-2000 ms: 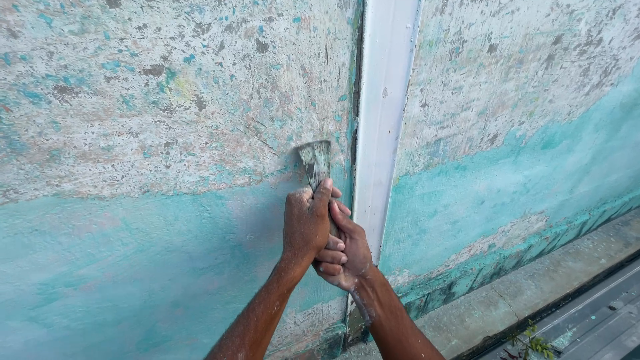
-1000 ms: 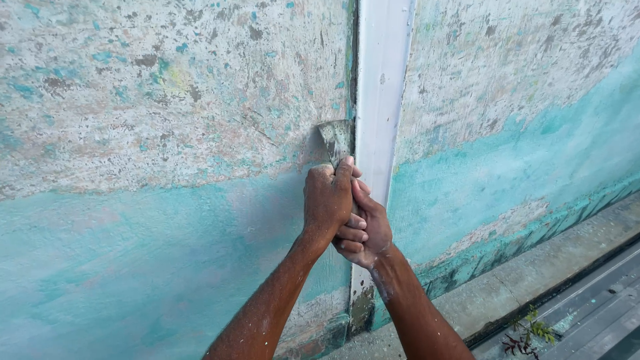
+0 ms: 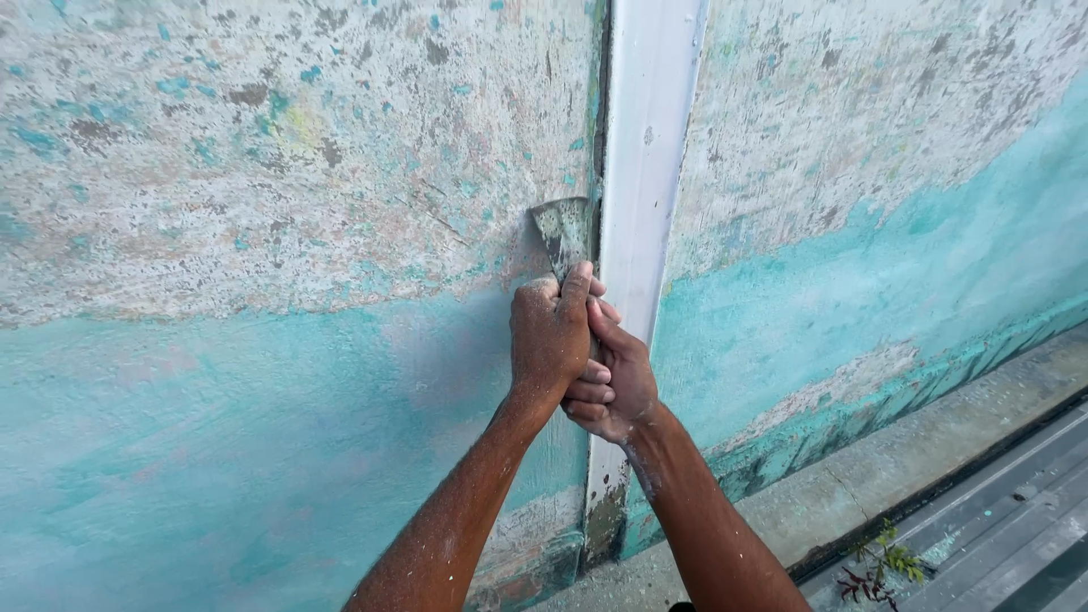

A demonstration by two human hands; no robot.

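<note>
A paint scraper (image 3: 564,229) with a flared, paint-flecked metal blade lies against the wall (image 3: 340,255), its edge upward on the bare, patchy part just left of a white vertical strip (image 3: 650,161). My left hand (image 3: 551,336) is closed round the scraper's handle, thumb up along it. Lower and to the right, my right hand (image 3: 614,374) grips the same handle, its fingers curled below my left hand. Most of the handle is hidden by both hands. Turquoise paint covers the lower wall; above it the surface is mottled white and grey. Pale dust coats my skin.
A concrete ledge (image 3: 850,480) runs along the wall's foot at the lower right. Beyond it lies a grey ribbed metal sheet (image 3: 1003,510) with scattered paint flakes. A small plant (image 3: 888,557) grows beside the ledge.
Two seconds ago the scraper was farther left of the white strip; both hands have moved it right, close to the strip's edge. Both hands have kept their hold.
</note>
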